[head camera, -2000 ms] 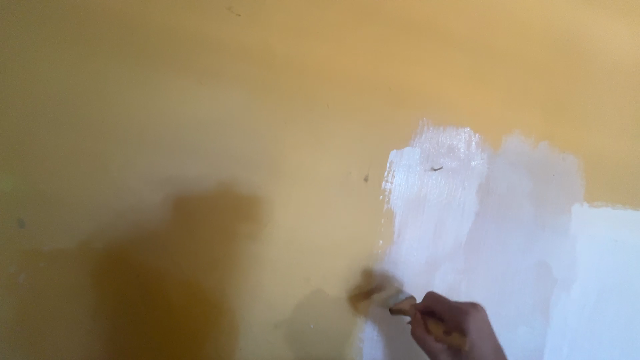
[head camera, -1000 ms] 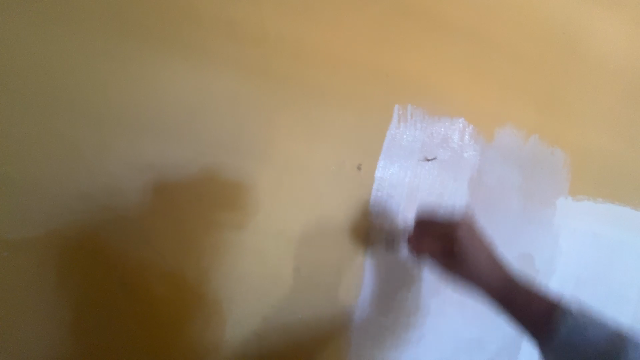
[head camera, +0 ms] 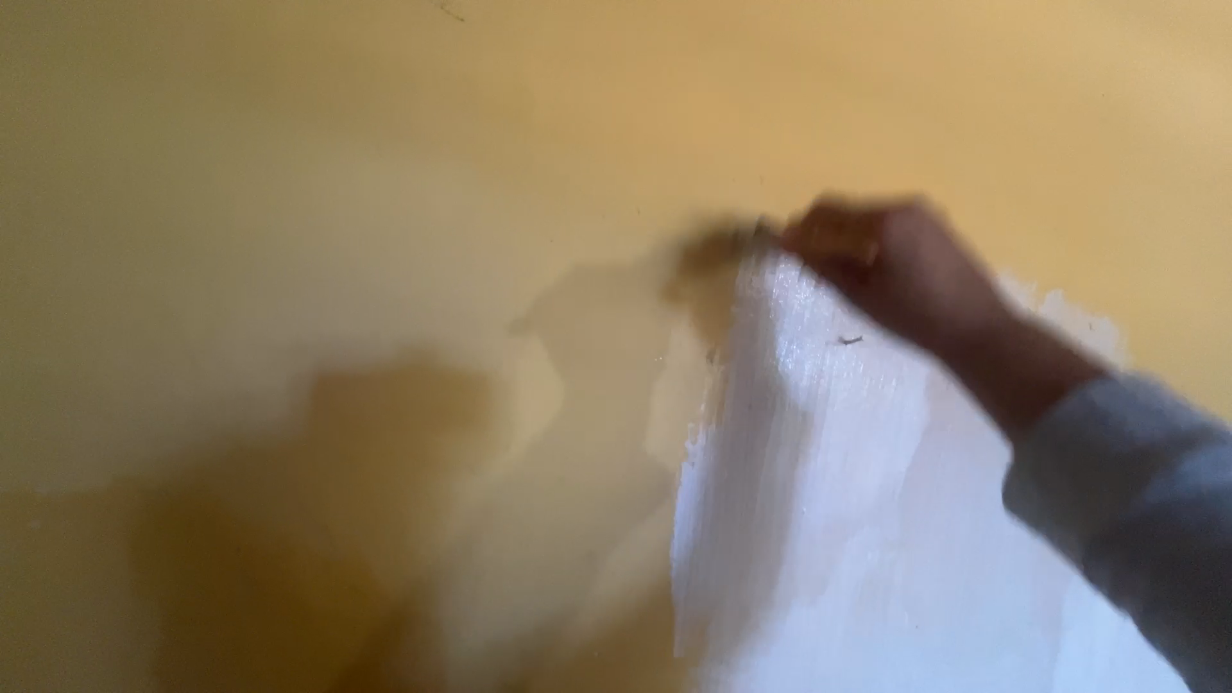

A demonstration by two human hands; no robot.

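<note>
My right hand, in a grey sleeve, grips a paintbrush near the upper left edge of a patch of white paint. Blur and my fingers hide much of the brush; its head points left, against or close to the yellow wall. The white paint looks wet and shiny just below the hand, with vertical brush marks. My left hand is out of view.
A small dark mark shows in the white patch. Shadows of the person and the arm fall across the yellow wall at the lower left and centre. Another thin mark is at the top.
My right hand has moved up the wall with the brush, from the lower part of the white patch to its top edge. More of the sleeve shows. White paint now reaches higher on the left side.
</note>
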